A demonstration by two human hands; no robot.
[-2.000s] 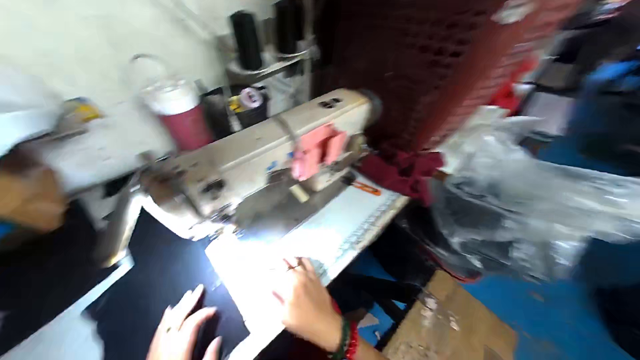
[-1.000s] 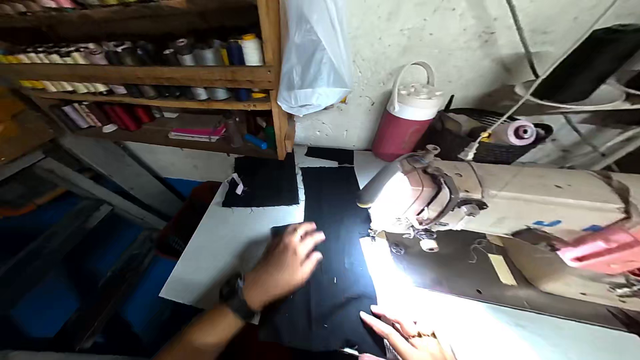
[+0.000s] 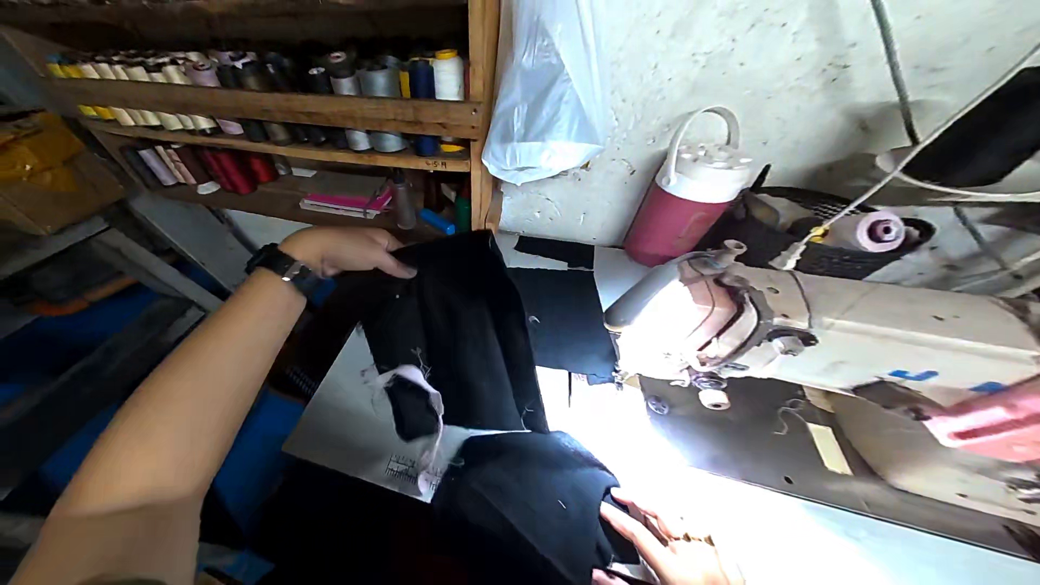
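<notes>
My left hand [image 3: 345, 250], with a black watch on its wrist, pinches the upper left corner of a black fabric piece [image 3: 455, 341] at the table's left side. At the bottom, my right hand [image 3: 670, 548] holds the right edge of a second black fabric piece [image 3: 528, 504]; its lower part is out of view. Another black piece [image 3: 563, 321] lies flat by the head of the sewing machine [image 3: 877, 325]. A frayed pale fabric strip [image 3: 439, 414] lies on the white table [image 3: 337, 422] between the two held pieces.
A wooden shelf [image 3: 284, 106] with thread spools stands behind on the left. A white plastic bag [image 3: 548, 97] hangs beside it. Against the wall stand a pink and white jug [image 3: 691, 195] and a dark basket [image 3: 821, 260] with a cone of thread.
My left hand has moved from flat on the black fabric to the upper left and now grips a piece's corner. The separate black piece at the far left has left its place.
</notes>
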